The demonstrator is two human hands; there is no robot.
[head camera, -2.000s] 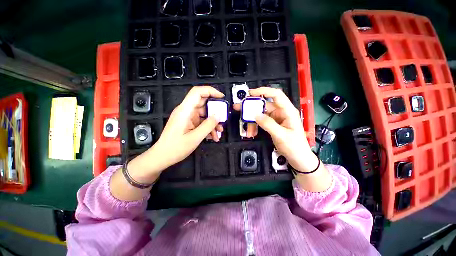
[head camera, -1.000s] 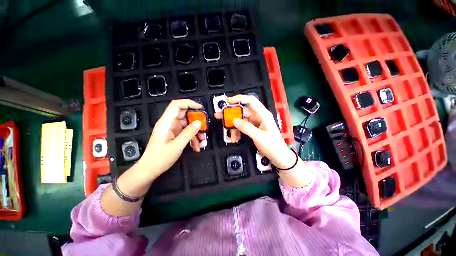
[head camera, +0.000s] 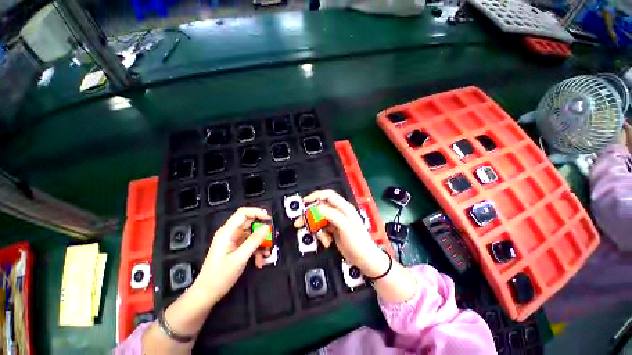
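My left hand (head camera: 239, 239) holds a watch head (head camera: 262, 233) between thumb and fingers; its lit screen shows green and red. My right hand (head camera: 339, 225) holds a second watch head (head camera: 315, 218), its lit screen green and orange-red. Both are held over the black foam tray (head camera: 239, 298). Black-faced watches fill much of its far rows. Nearer pockets hold watches showing their round backs, such as a dark-cased watch (head camera: 315, 281) and a white-cased watch (head camera: 294, 204). The fingers partly hide pockets beneath them.
A red tray (head camera: 141, 239) shows under the black one. A red-orange tray (head camera: 533, 232) with watches lies right, beside a black multi-port block (head camera: 449, 241) and cabled devices (head camera: 397, 195). Yellow pad (head camera: 78, 284) and red basket (head camera: 26, 253) lie left. A fan (head camera: 581, 114) and a person's pink sleeve (head camera: 613, 187) are far right.
The screens went from white to orange, then to green and red blocks. The view has tilted up, showing more of the far bench. Both hands still hold the watches over the tray.
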